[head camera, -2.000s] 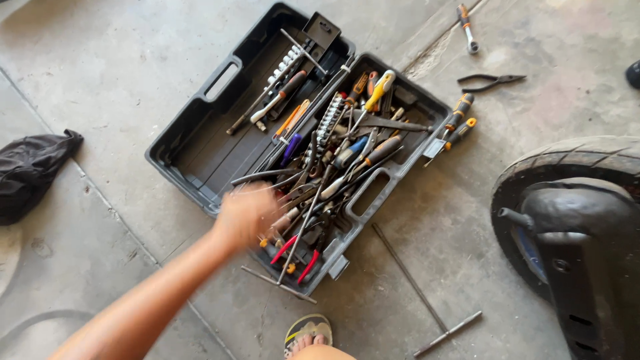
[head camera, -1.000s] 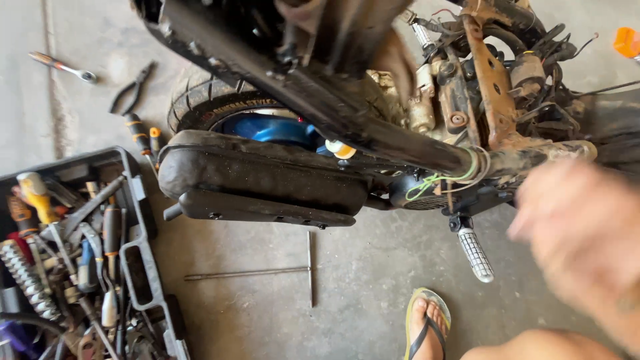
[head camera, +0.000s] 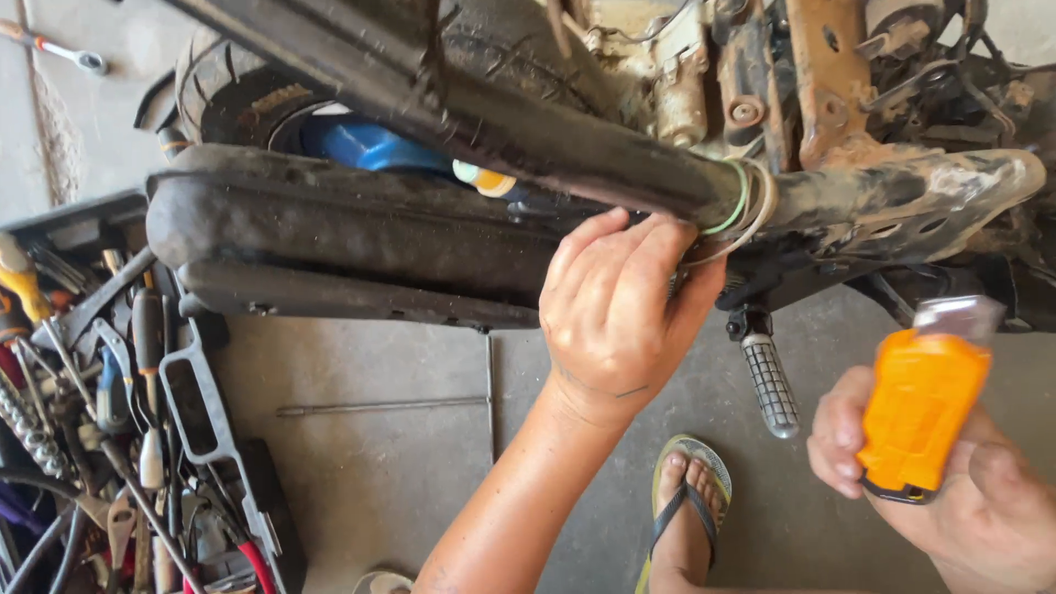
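My left hand (head camera: 619, 305) is at the lower side of a black frame tube (head camera: 528, 132) of a motorcycle, fingers curled, beside green and tan loops (head camera: 751, 206) that go around the tube. The thumb lies just under the loops; what the fingertips touch is hidden. At the lower right, my right hand (head camera: 932, 487) holds an orange plastic hand-held item (head camera: 924, 412), slightly blurred, with a clear or silvery flat end pointing up. It is apart from the motorcycle. A blue part (head camera: 371, 144) and a small yellow-and-white cap (head camera: 485, 178) show behind the tube.
A long black exhaust or cover (head camera: 363, 231) runs left of my left hand. A ridged footpeg (head camera: 770, 384) sticks out below the frame. The open toolbox (head camera: 202, 396) full of tools stands at left. A T-shaped metal rod (head camera: 388, 406) and a sandaled foot (head camera: 689, 503) are on the floor.
The view has swung from the toolbox to the motorcycle. My left hand now is at the frame tube. The orange item, seen at the upper right one second ago, is now in my right hand.
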